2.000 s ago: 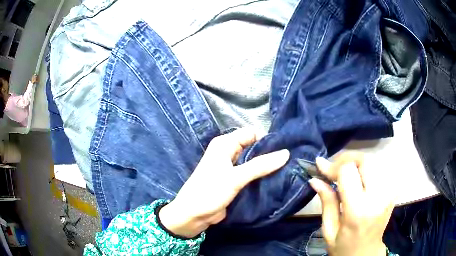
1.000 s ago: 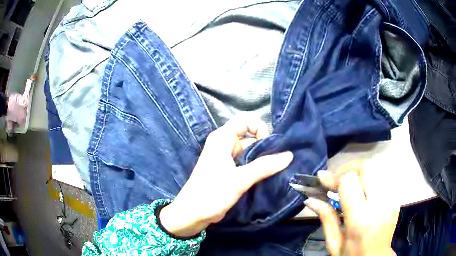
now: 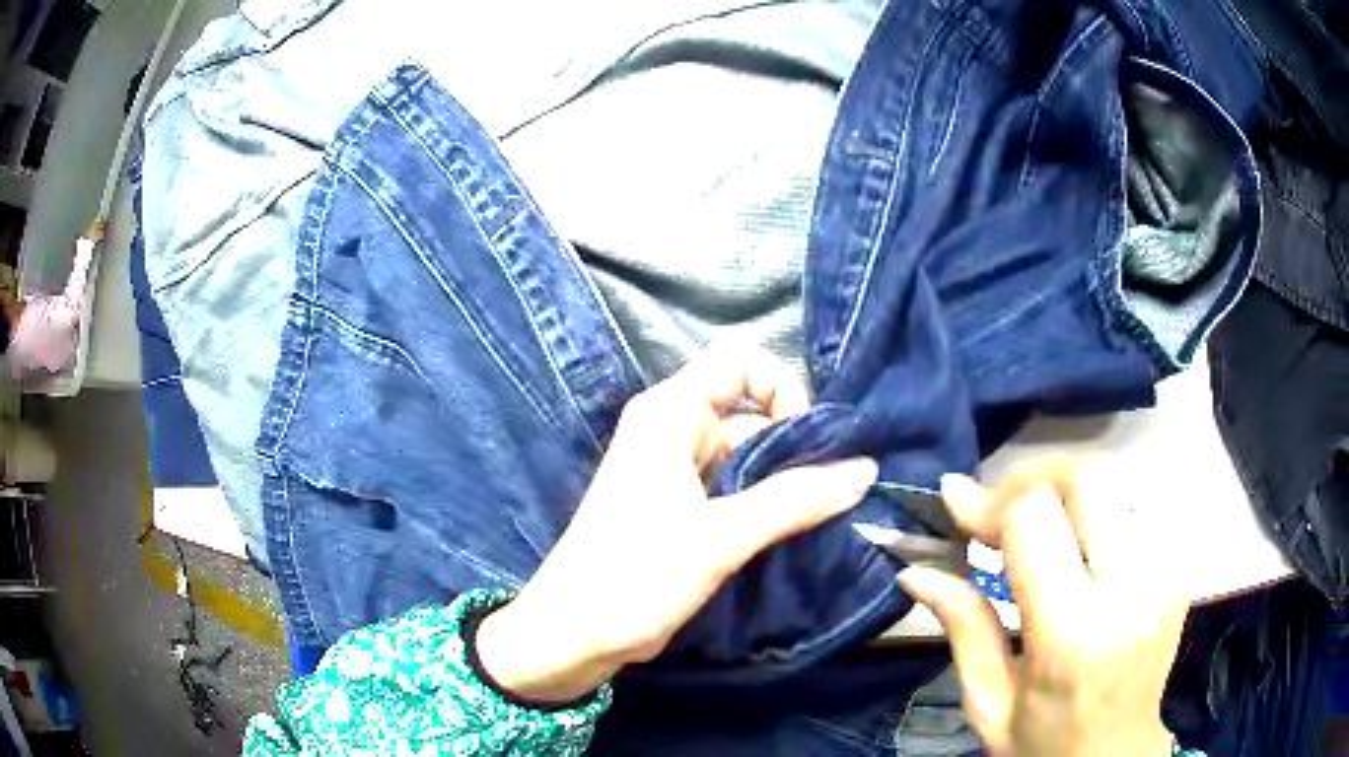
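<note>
The denim vest [image 3: 429, 340] lies spread with its pale grey-blue inside and dark blue fronts showing. My left hand [image 3: 666, 518] pinches a dark blue edge of it, thumb on top, fingers partly hidden under the cloth. My right hand [image 3: 1058, 592] holds the thread snips [image 3: 910, 525], its silver blades apart and pointing left at the pinched cloth, just right of my left thumb. A bit of the blue handle shows between my right fingers. The armhole [image 3: 1184, 222] lies open at the upper right. Loose threads are too small to tell.
Black denim garments [image 3: 1295, 399] lie at the right. Part of the white table top [image 3: 1154, 473] shows under the vest. More dark denim hangs at the bottom. A person in pink [image 3: 52, 333] is at the far left, beyond a grey floor with a yellow line [image 3: 222, 599].
The snips were at the cloth edge, then drew back to the right and down with blades showing. Now they are slightly higher, with blades wider apart. My left hand has barely moved.
</note>
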